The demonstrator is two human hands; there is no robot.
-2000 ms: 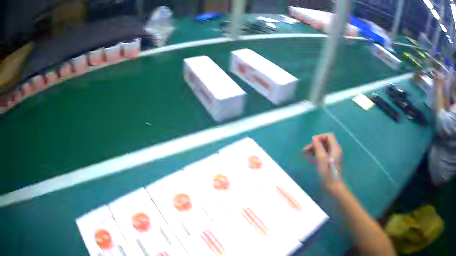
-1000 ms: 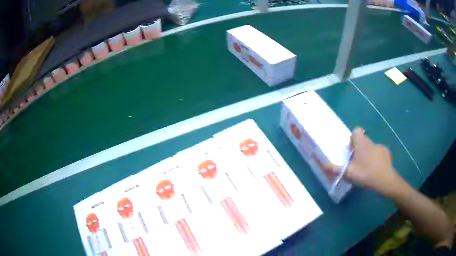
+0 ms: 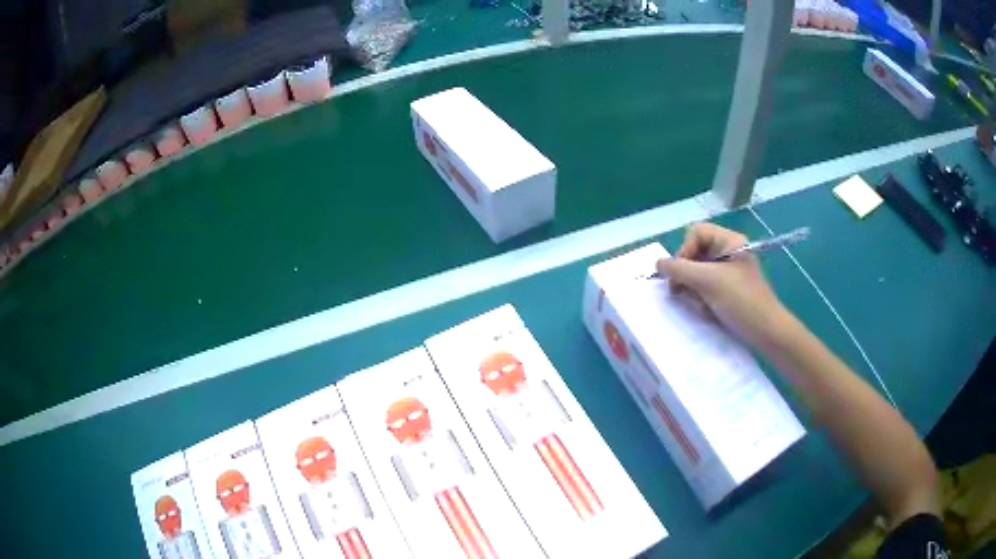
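A white retail box (image 3: 699, 382) lies on the green bench, its plain side up and its orange-red print facing left. My right hand (image 3: 721, 273) holds a thin clear pen (image 3: 770, 242), with the tip at the far end of this box's top. To the left, several retail boxes (image 3: 546, 437) lie side by side in a row, with the orange head and striped handle print facing up. The near ends of the row are cut off by the picture's lower edge. My left hand is not in view.
One white box (image 3: 486, 164) lies on the green conveyor belt (image 3: 273, 240) beyond the white edge rail (image 3: 328, 320). A metal post (image 3: 751, 109) stands at the rail. A yellow pad (image 3: 857, 195) and black parts (image 3: 956, 202) lie on the bench at right. Pink-and-white items line the far left.
The box my right hand held two seconds after reaching empty of boxes now rests on the bench. My hand has moved to its far end with the pen. The belt box has shifted left.
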